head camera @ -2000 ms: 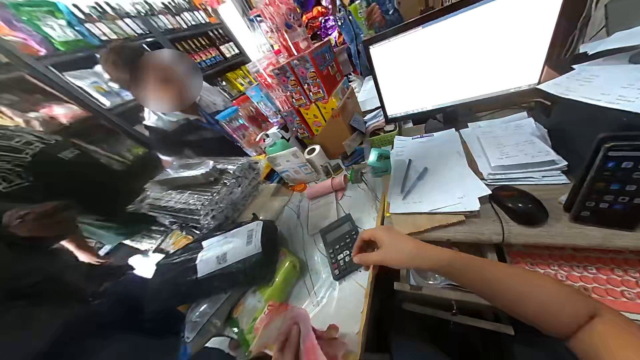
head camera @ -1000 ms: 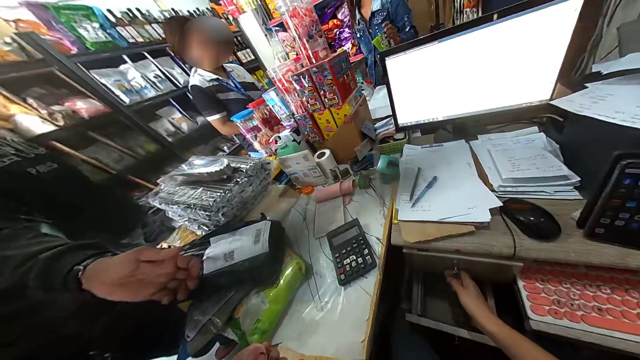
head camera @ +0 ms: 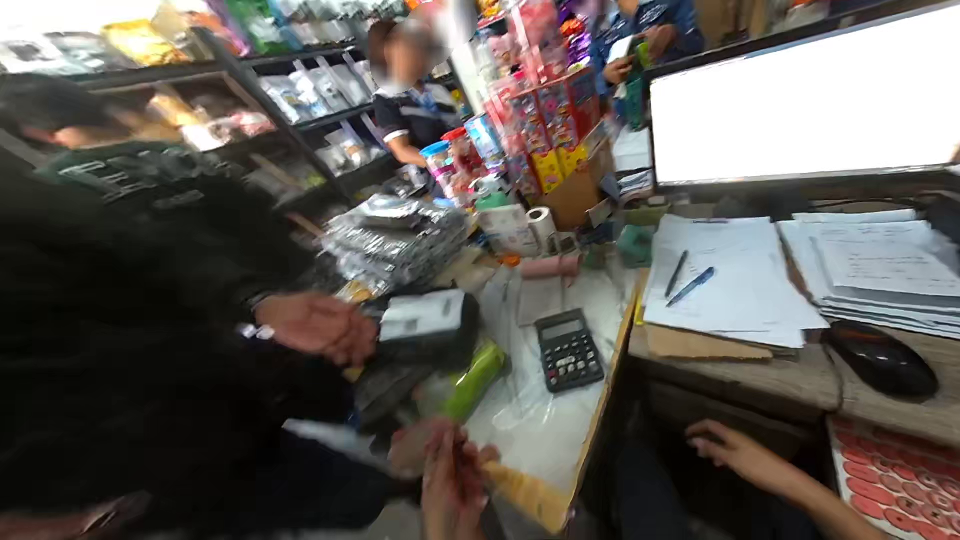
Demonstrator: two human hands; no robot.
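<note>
My left hand (head camera: pixel 450 476) is blurred at the counter's near edge, beside a green plastic package (head camera: pixel 476 381). Whatever lies between its fingers is too blurred to name. Below the desk edge, at the dark drawer area, is my right hand (head camera: pixel 720 446), fingers bent; no object shows clearly in it. A black calculator (head camera: pixel 570 351) lies on the counter, above and between my hands. Left of it sits a black-wrapped parcel with a white label (head camera: pixel 422 315). A co-present person's hand (head camera: pixel 319 328) is next to that parcel.
Silvery plastic packs (head camera: pixel 397 238) are piled at the counter's far left. A monitor (head camera: pixel 802 94), papers with two pens (head camera: pixel 731 281), a black mouse (head camera: pixel 883 360) and a pink-keyed keyboard (head camera: pixel 900 480) occupy the desk. Several people stand beyond the counter.
My right hand has gone from the calculator down to the drawer area. The pink item seen earlier in my left hand is no longer distinct. The other person's hand has come in beside the parcel.
</note>
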